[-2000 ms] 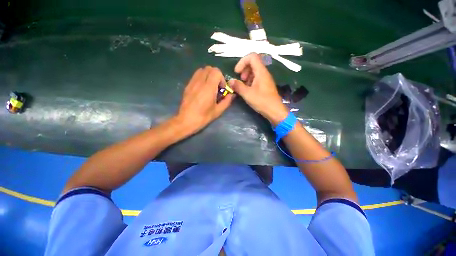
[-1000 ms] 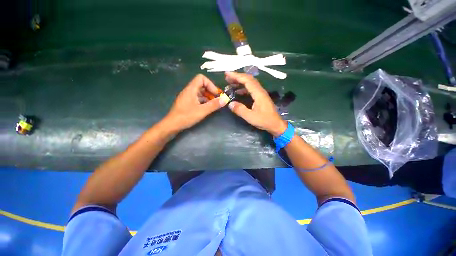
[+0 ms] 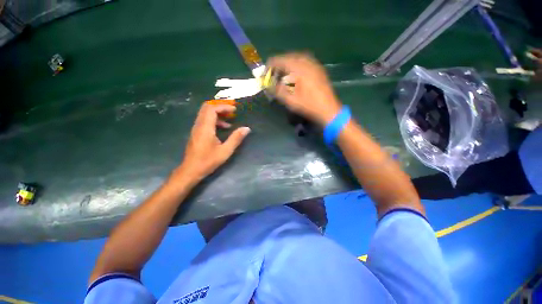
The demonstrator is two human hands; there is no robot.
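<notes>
My right hand (image 3: pixel 306 89) is raised over the white strips and is blurred. It holds the circuit board module (image 3: pixel 268 80), whose yellow part shows at my fingertips. My left hand (image 3: pixel 211 139) is open and empty over the green surface, with orange finger cots (image 3: pixel 221 103) on its fingertips. The white strips (image 3: pixel 236 88) lie across the end of the blue-purple strip (image 3: pixel 233 27), partly hidden by my right hand. Small black parts (image 3: pixel 300 127) lie just below my right hand, partly hidden.
A clear plastic bag (image 3: pixel 475 122) with black contents stands open at right. A metal frame arm (image 3: pixel 416 35) slants in above it. Other modules sit at left (image 3: pixel 25 194) and upper left (image 3: pixel 56 63). Part of another person's hand (image 3: pixel 533 56) shows at the right edge.
My hands have moved apart. My right hand has carried the module up and away over the white strips, and my left hand has let go and opened. The view has shifted and turned.
</notes>
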